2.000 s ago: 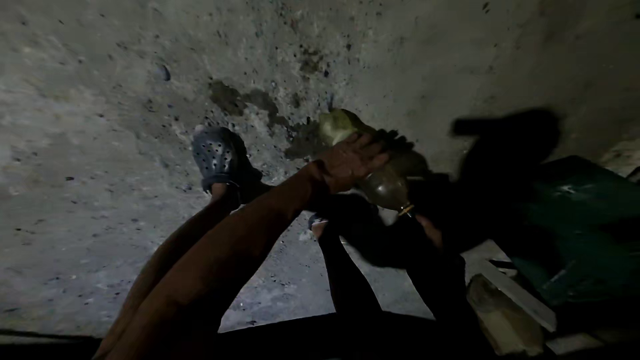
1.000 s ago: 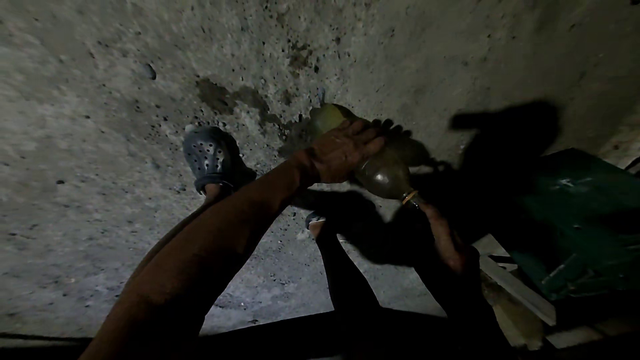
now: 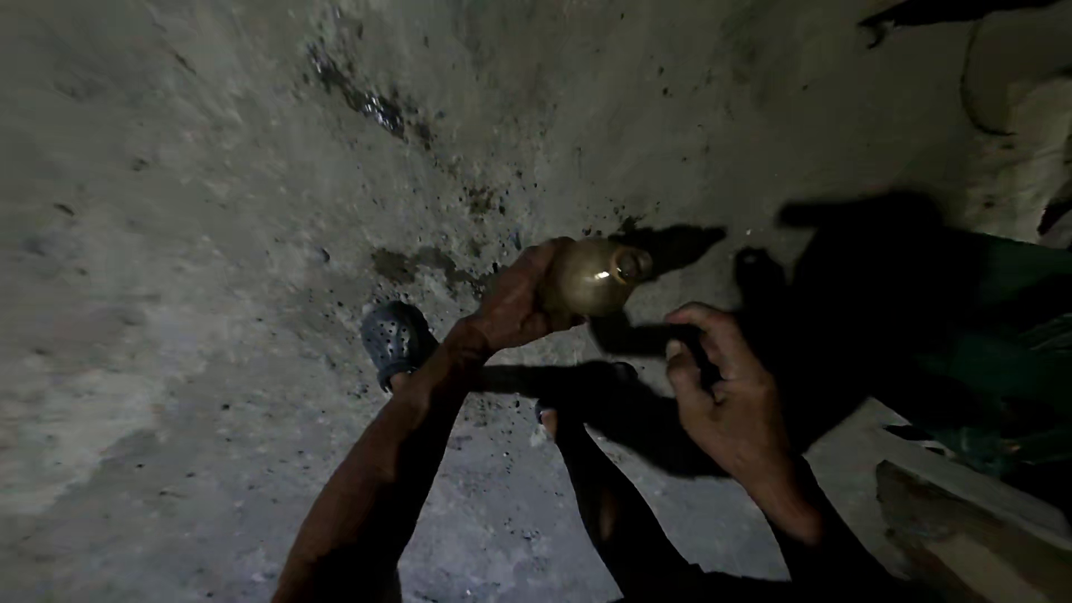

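Observation:
My left hand is wrapped around the side of a translucent plastic bottle, dull yellow-brown in the dim light. The bottle's round mouth, with a ring at its neck, points up and to the right. Its lower part is hidden behind my hand and its own shoulder. My right hand is off the bottle, to its lower right, with thumb and forefinger curved and apart. Nothing shows between those fingers.
A dark perforated clog is on my foot on the rough concrete floor. Wet patches mark the floor. A dark green object and a pale board lie at the right. Dark shadows fall across the floor.
The bottle has gone from lying slanted under my left hand to having its mouth turned towards the camera. My right hand, earlier at its neck, has come away from it.

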